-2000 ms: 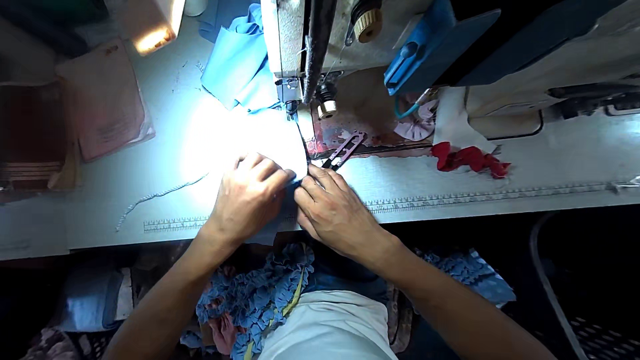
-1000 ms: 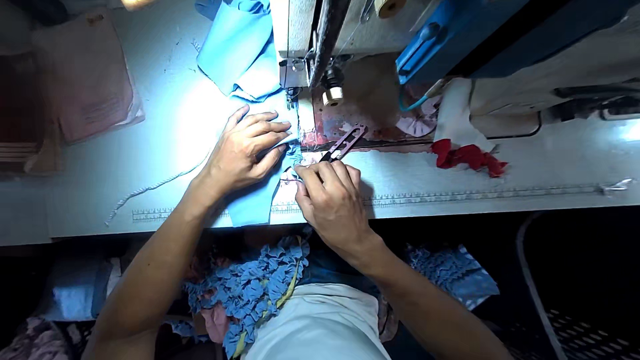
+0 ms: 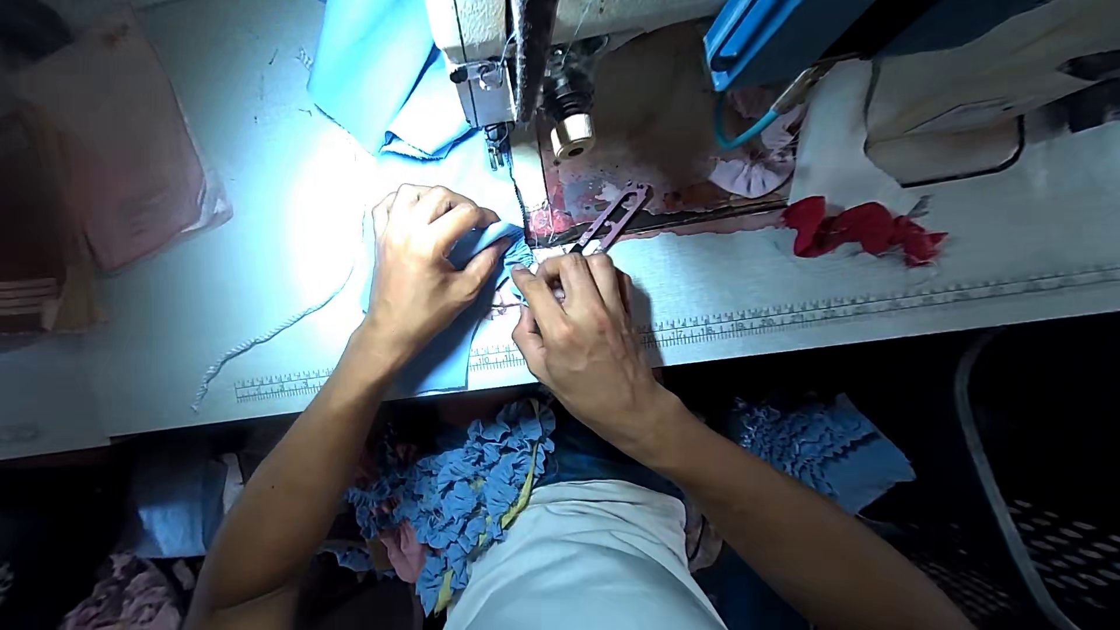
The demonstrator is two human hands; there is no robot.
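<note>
Under the lamp, my left hand [image 3: 429,262] holds blue fabric [image 3: 442,354] between thumb and fingers, just below the sewing machine's presser foot [image 3: 497,147]. My right hand [image 3: 582,328] pinches the gathered right edge of that fabric; its fingertips partly hide the edge. Thread snips [image 3: 615,217] lie just beyond my right fingers. More blue cloth [image 3: 376,79] lies to the left of the machine head [image 3: 481,61]. A loose white cord [image 3: 271,337] curves across the table left of my left hand.
A printed ruler scale [image 3: 752,322] runs along the table's front edge. Red gathered fabric [image 3: 862,229] and a pale fabric scrap [image 3: 752,173] lie to the right. A pinkish packet [image 3: 114,149] is at the left. Ruffled blue fabric [image 3: 472,481] rests by my lap.
Two seconds ago my hands were close together; my left hand has since shifted its hold, and more of the blue fabric shows below it. The view has shifted slightly.
</note>
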